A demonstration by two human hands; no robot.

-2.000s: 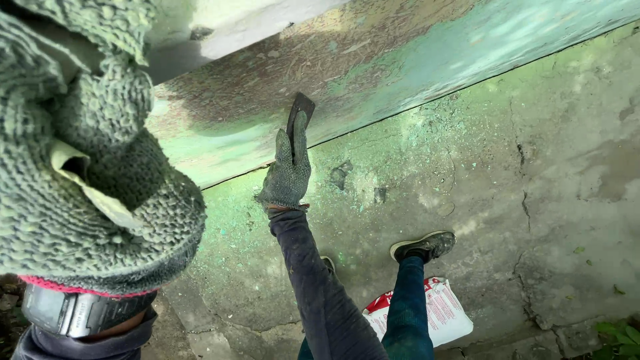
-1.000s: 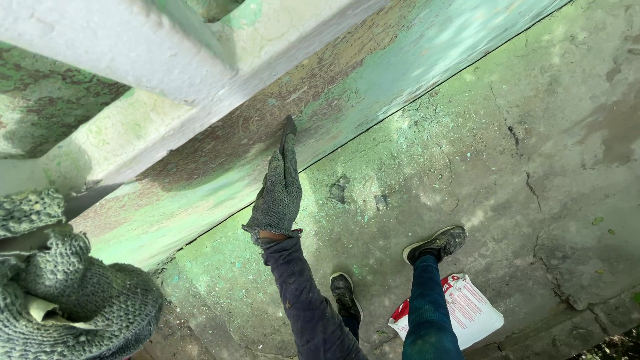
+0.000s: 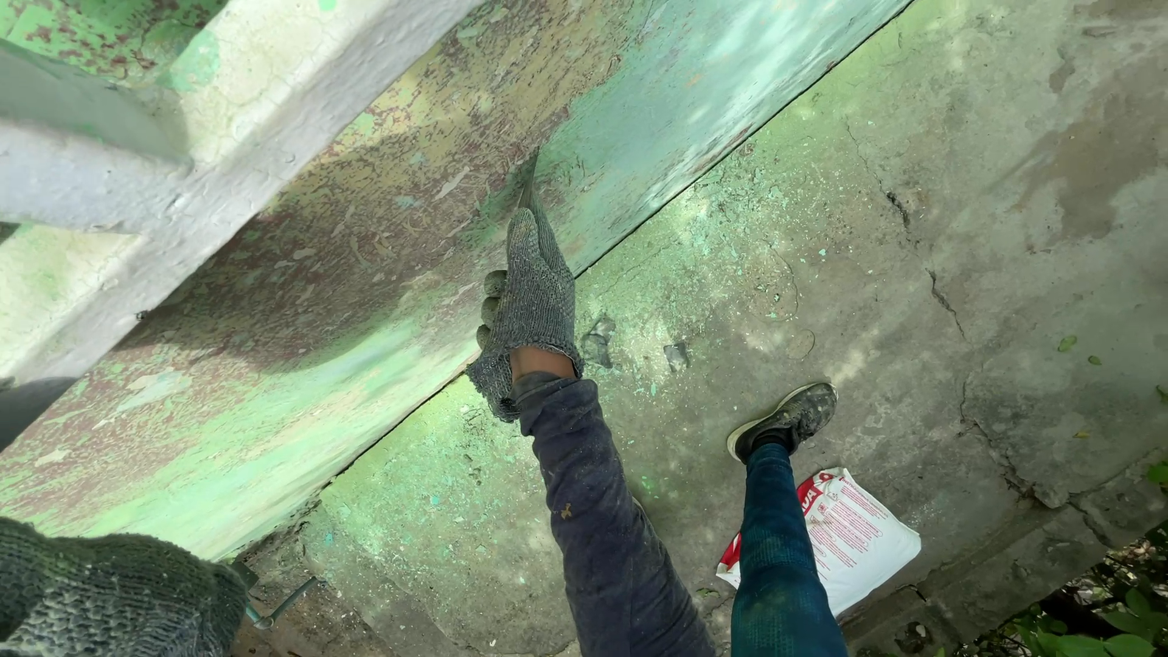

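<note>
My right hand, in a grey knitted glove, holds a thin dark scraper blade whose far end meets the painted wall. Around the blade the wall is patchy, with brown and yellowish areas showing among green and turquoise paint. My left hand, gloved as well, is at the lower left corner near the camera. Its fingers are cut off by the frame or hidden, so its grip is not visible.
A white concrete railing projects above the wall. Paint flakes litter the cracked concrete floor. A white and red printed bag lies beside my leg and shoe. Green leaves fill the lower right corner.
The blade showed its broad face two seconds ago and now appears narrow, edge-on. My left hand has shifted down in the view, uncovering more railing and wall.
</note>
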